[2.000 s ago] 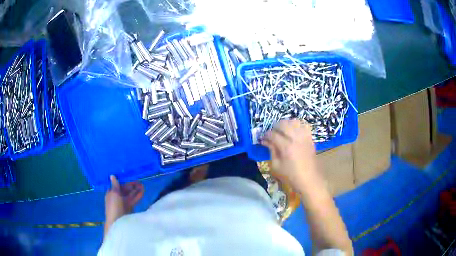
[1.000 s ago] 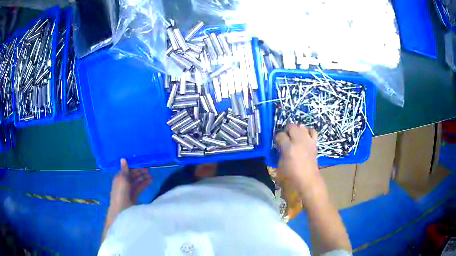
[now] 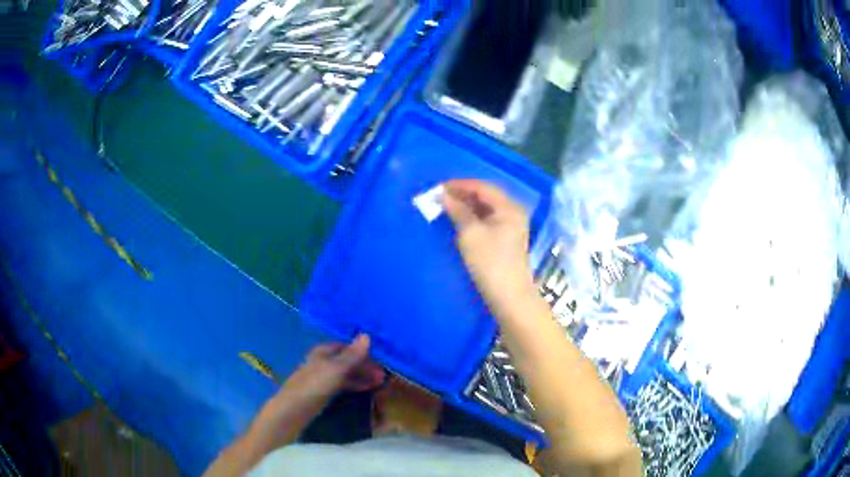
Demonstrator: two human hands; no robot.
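My right hand [image 3: 489,228] holds a small white piece [image 3: 430,202] between its fingertips above an empty blue tray [image 3: 401,279]. The piece looks flat, perhaps a paper label; its exact kind is blurred. My left hand [image 3: 345,365] is at the near edge of that tray, thumb near the rim, fingers partly curled, holding nothing that I can see. A tray of silver metal sleeves [image 3: 620,326] lies to the right, partly hidden by my right forearm. A tray of thin rod assemblies [image 3: 666,424] is at the lower right.
Trays of assembled pieces [image 3: 298,65] stand at the upper left on the green bench [image 3: 214,186]. A dark phone [image 3: 491,56] lies in a clear box behind the empty tray. A crinkled clear bag [image 3: 643,121] and a glaring bag of white parts [image 3: 769,252] lie at the right.
The view has turned toward the left of the bench. My right hand has moved from the rod tray to above the empty tray, and a white piece now shows in its fingers.
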